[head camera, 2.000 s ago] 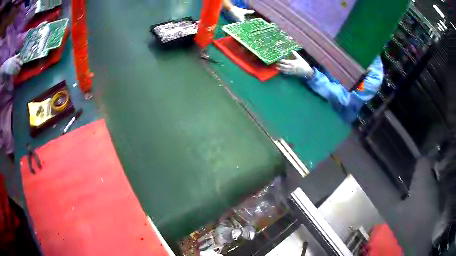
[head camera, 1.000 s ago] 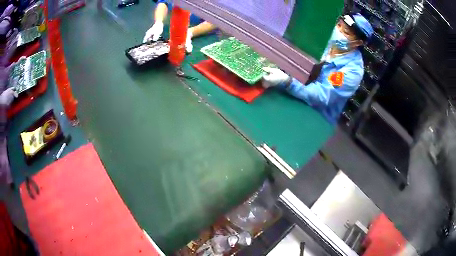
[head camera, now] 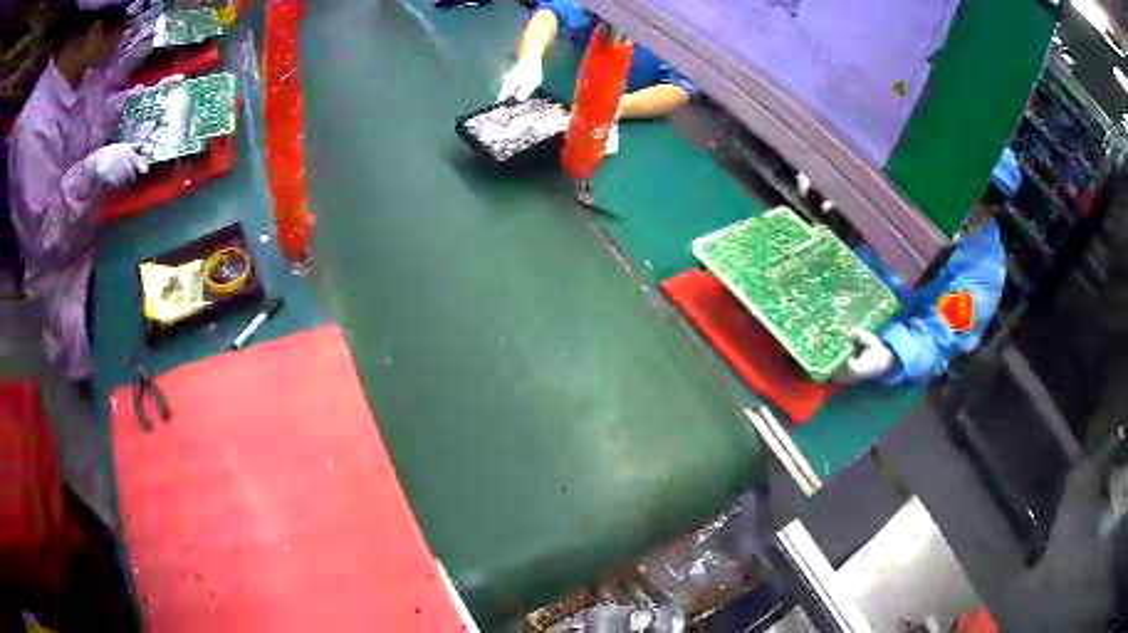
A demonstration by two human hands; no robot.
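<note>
Neither of my hands is in the picture. Nearest in front of me, the large red bench mat (head camera: 266,495) lies on the green bench at the lower left, with dark specks on it. Diagonal cutters (head camera: 150,398) lie at its upper left corner, handles apart. A marker pen (head camera: 257,323) lies just beyond the mat's far edge. The parts tray (head camera: 202,282) beside it holds a yellow tape ring and pale yellow paper.
The green conveyor belt (head camera: 495,359) runs away at centre. Across it, a person in blue holds a circuit board (head camera: 798,287) tilted above a red foam sheet (head camera: 742,346). Another person's gloved hand touches the component bin (head camera: 513,127). At left a person handles another board (head camera: 186,118).
The view has shifted, so the bench things sit further right. The person in blue at right and their board now stand nearer along the bench. A gloved hand has come to the component bin.
</note>
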